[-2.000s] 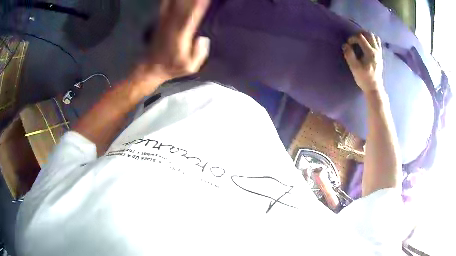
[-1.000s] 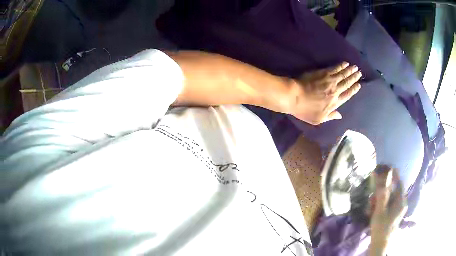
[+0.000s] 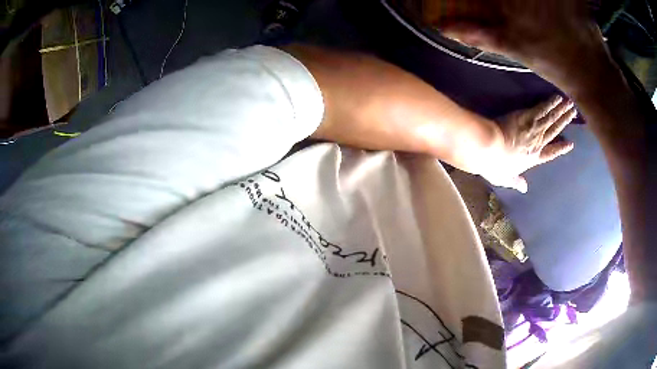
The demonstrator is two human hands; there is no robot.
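Observation:
The dark purple garment [image 3: 457,92] lies on the board between my left forearm and the iron. My left hand [image 3: 532,144] rests flat with spread fingers at the garment's edge, beside the grey-blue padded board [image 3: 569,209]. My right hand [image 3: 515,27] is at the top edge, dark and blurred, closed on the steam iron. The iron [image 3: 461,52] shows mainly as a curved pale rim beyond my left hand; its upper part is cut off, and my right hand hides its handle.
A pale crumpled piece [image 3: 504,232] lies beside the board. Brighter purple cloth [image 3: 537,299] is heaped below the board's rounded end. Cardboard boxes with yellow strapping [image 3: 66,61] stand at the upper left. A thin pale wire [image 3: 175,45] hangs near them.
My right hand took hold of the parked iron and carried it from the lower right to the top. My left hand crossed over to the right and now lies flat near the garment's edge.

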